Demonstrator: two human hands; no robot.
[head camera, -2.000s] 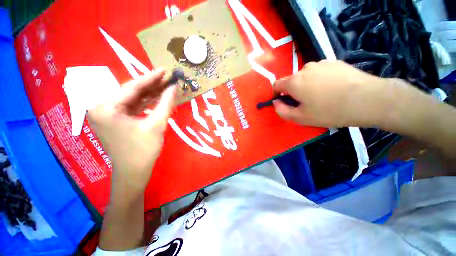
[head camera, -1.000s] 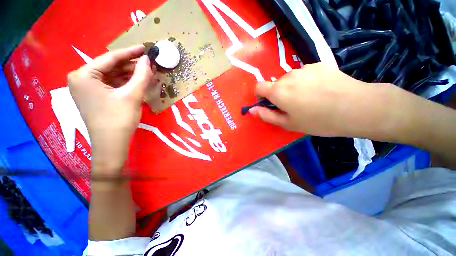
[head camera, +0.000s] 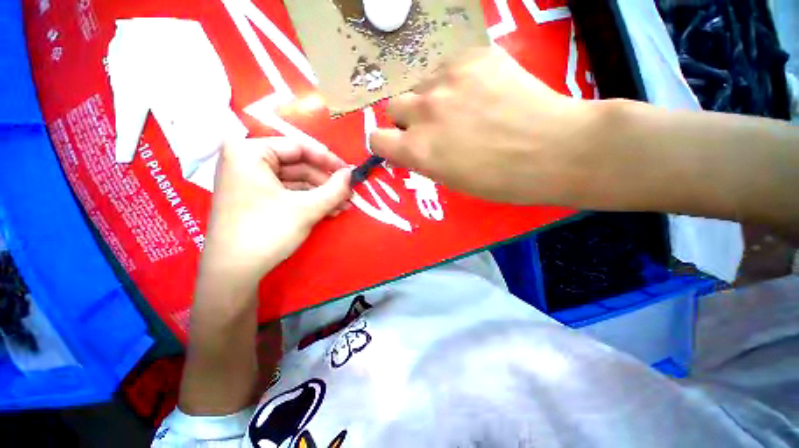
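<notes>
My left hand (head camera: 272, 197) and my right hand (head camera: 491, 131) meet over the red box (head camera: 491, 214). A short stretch of black part (head camera: 365, 168) shows between their fingertips. My left thumb and fingers pinch its left end, and my right fingers hold its right end. Most of it is hidden by the fingers, so I cannot tell whether it is one piece or two joined. The cardboard pad (head camera: 328, 48) lies behind the hands, with the white round pot (head camera: 388, 10) cut off by the top edge. Tiny dark and shiny specks (head camera: 372, 74) lie on the pad.
Blue bin (head camera: 66, 262) with small dark pieces (head camera: 13, 302) on the left. Black tray with a white liner (head camera: 661, 61) and heaped black parts (head camera: 727, 52) at upper right. Another blue bin (head camera: 622, 324) with dark contents lies below it. The wearer's white shirt (head camera: 456, 350) is in front.
My left hand has moved away from the white pot towards the box's front, and my right hand has come across to meet it. The view has shifted, putting the pad higher in the picture.
</notes>
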